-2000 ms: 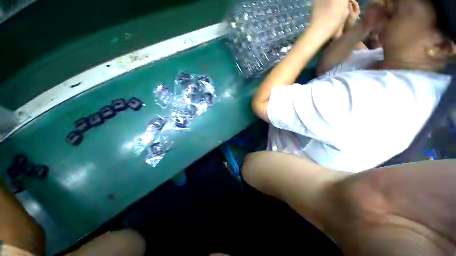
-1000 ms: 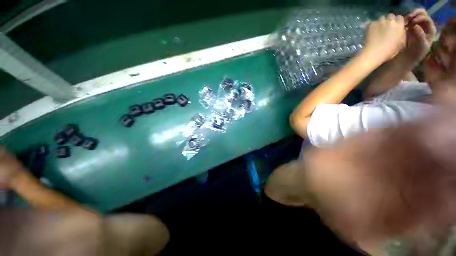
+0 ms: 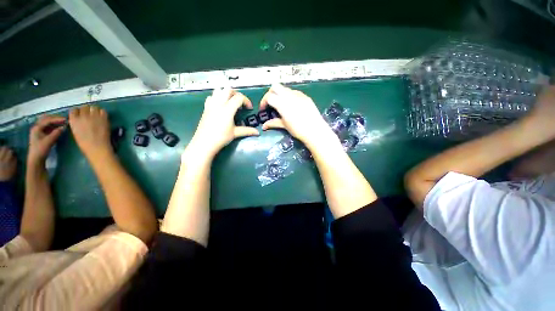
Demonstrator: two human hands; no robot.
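Note:
Small black square parts (image 3: 251,120) lie in a short row on the green worktop (image 3: 255,191), partly covered by my hands. My left hand (image 3: 226,115) curves around the row's left end, thumb and fingers apart. My right hand (image 3: 285,112) curves around the right end the same way, thumb toward my left thumb. Neither hand visibly grips a part; how many parts are hidden between them I cannot tell. Bagged parts (image 3: 274,170) in shiny clear film lie beyond and below my right hand, some behind my right forearm.
Several loose black parts (image 3: 156,130) lie left of my left hand. A neighbour's hands (image 3: 88,129) work further left. Clear blister trays (image 3: 468,91) stand at the right beside another person's arm (image 3: 487,143). A white rail (image 3: 213,78) with a post (image 3: 122,48) edges the worktop.
My hands have come in around the row of black parts. The view has swung left, so the worktop and parts now sit further right in the picture.

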